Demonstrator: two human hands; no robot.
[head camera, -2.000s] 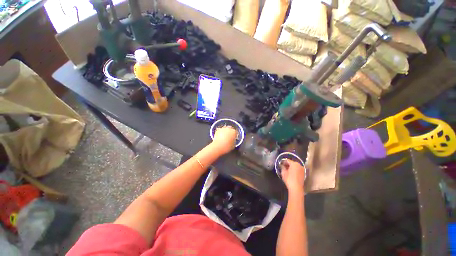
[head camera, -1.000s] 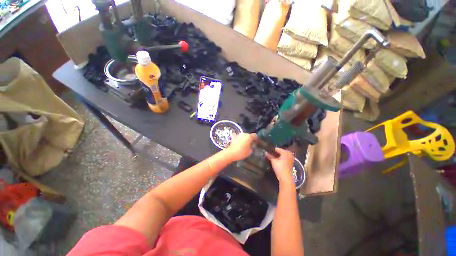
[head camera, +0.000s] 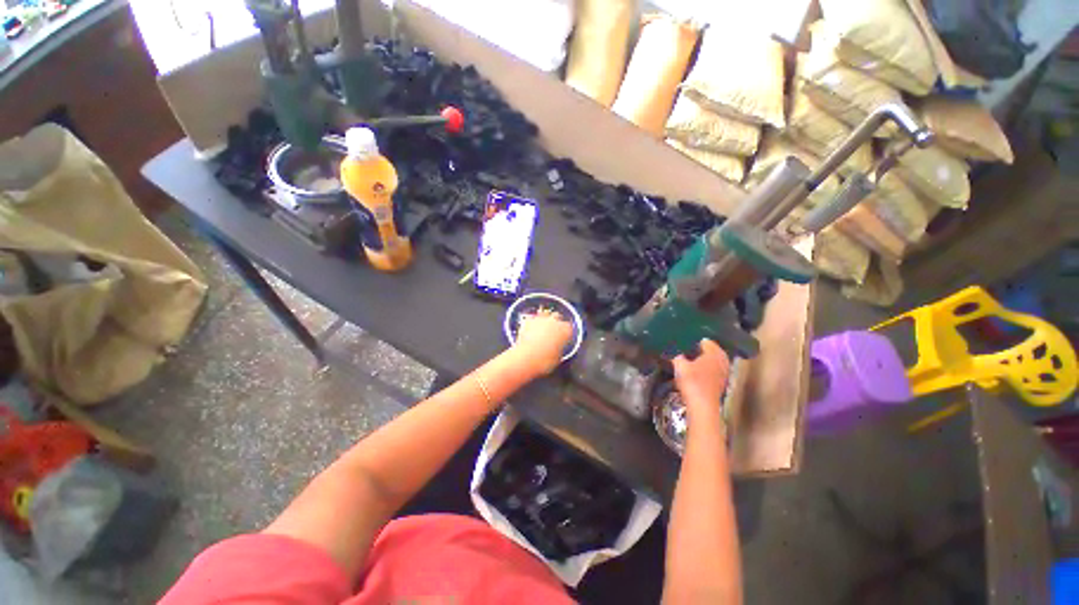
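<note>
My left hand (head camera: 542, 338) is in the left pin bowl (head camera: 514, 310), its fingertips down among the small pins; what they hold is too small to tell. My right hand (head camera: 703, 371) is at the right side of the green arbor press (head camera: 677, 317), above the right pin bowl (head camera: 666, 422), and its fingertips are partly hidden. The greyish press fixture (head camera: 612, 376) lies between the two bowls. Black plastic parts (head camera: 645, 236) are piled behind the press. The white sack (head camera: 490, 475) below the table edge holds black parts (head camera: 556, 490).
A lit smartphone (head camera: 506, 246) and an orange bottle (head camera: 376, 201) stand left of the pile. A second press (head camera: 296, 101) with a red-knobbed lever is at far left. Cardboard edging (head camera: 775, 390) borders the table. Purple (head camera: 854, 376) and yellow (head camera: 988, 343) plastic seats are at right.
My hands were together at the press fixture. The left hand has moved left into the left bowl; the right has moved right, beside the press and over the right bowl. The view has shifted slightly.
</note>
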